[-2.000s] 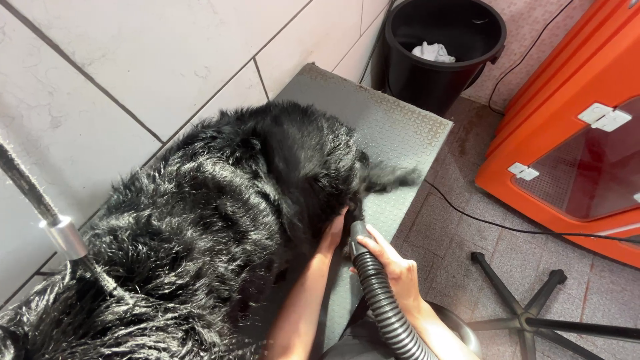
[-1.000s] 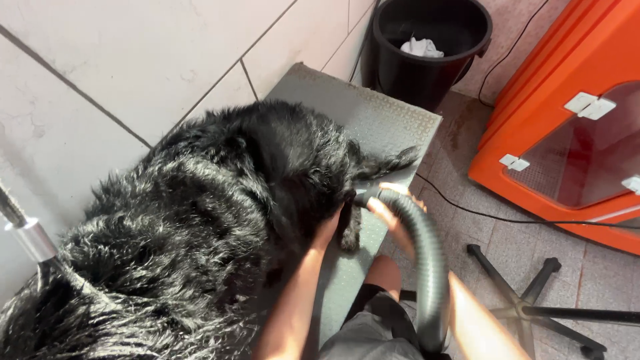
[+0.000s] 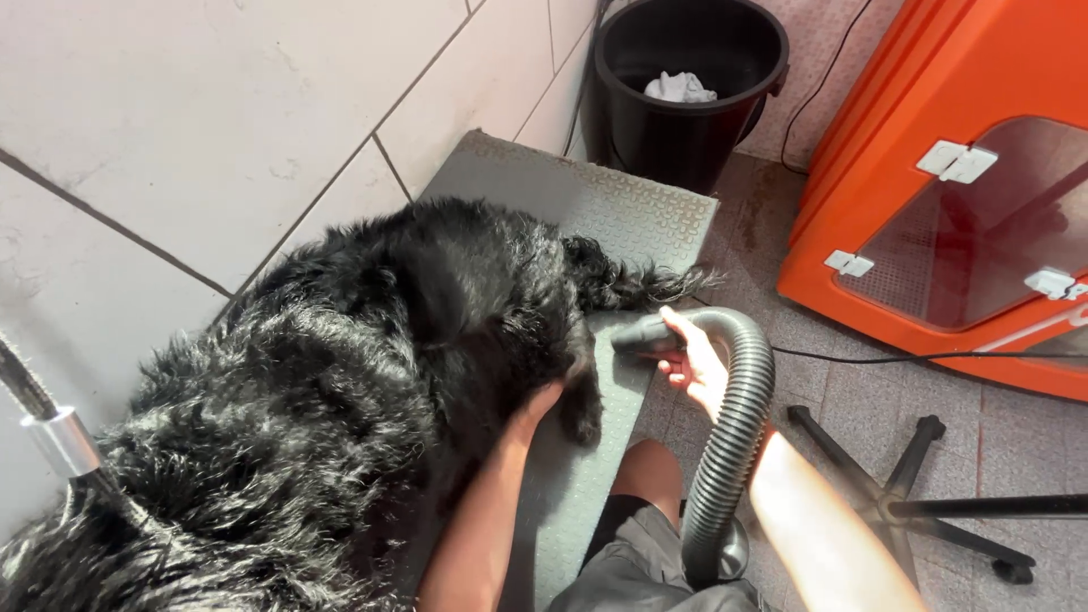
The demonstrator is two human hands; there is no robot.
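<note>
A black long-haired dog (image 3: 314, 408) lies on a grey textured table (image 3: 586, 191) against the tiled wall, its tail toward the right. My right hand (image 3: 693, 357) is closed around the nozzle (image 3: 646, 336) of a ribbed black dryer hose (image 3: 735, 425), which points left at the dog's rear. The hose curves over and down beside my forearm. My left hand (image 3: 548, 399) reaches to the fur by the dog's hind leg (image 3: 582, 404); its fingers are hidden in the fur, so its grip cannot be made out.
Past the table's far end stands a black bucket (image 3: 680, 136) with a pale cloth (image 3: 680, 87) inside. An orange cabinet (image 3: 837, 187) with a clear door is at right. A black cable (image 3: 858, 359) and a black chair base (image 3: 888, 506) are nearby. A cord with a metal collar (image 3: 61, 442) hangs at left.
My right hand has moved the nozzle away from the dog's hind leg to its right side, and the hose now arches more. My left hand stays by the leg.
</note>
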